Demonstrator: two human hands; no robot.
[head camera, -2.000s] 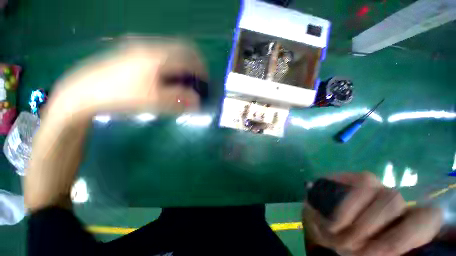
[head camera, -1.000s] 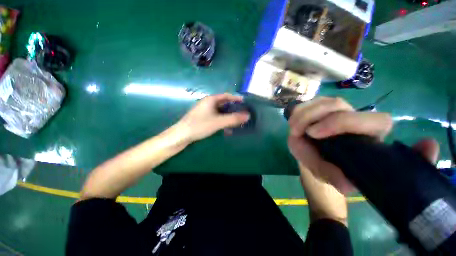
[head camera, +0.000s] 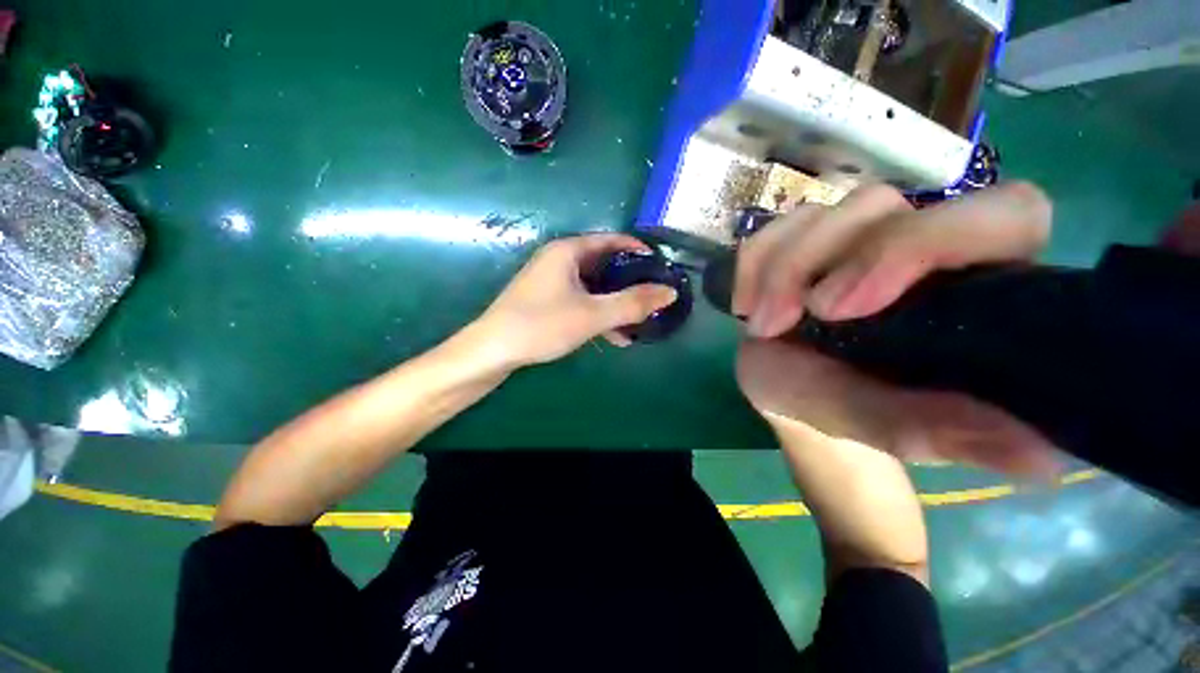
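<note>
My left hand (head camera: 559,302) holds a round black unit (head camera: 648,292) on the green bench, fingers around its left side. My right hand (head camera: 869,283) is wrapped around the thick black electric screwdriver (head camera: 1013,329), which points left; its tip end is close to the right side of the unit. I cannot tell whether they touch. The white and blue screw feeder (head camera: 842,112) stands just behind my right hand, its pale front plate (head camera: 717,184) partly hidden by my fingers.
Another round black unit (head camera: 515,86) lies face up left of the feeder. A black unit with glowing lights (head camera: 105,138) and a silvery plastic bundle (head camera: 63,256) are at the far left. A pale bar (head camera: 1105,46) is at the upper right. The bench's front edge runs before my lap.
Since one second ago, my right hand and the screwdriver have shifted slightly left and the tool lies flatter. My left hand still holds the unit. Earlier my left hand was farther left.
</note>
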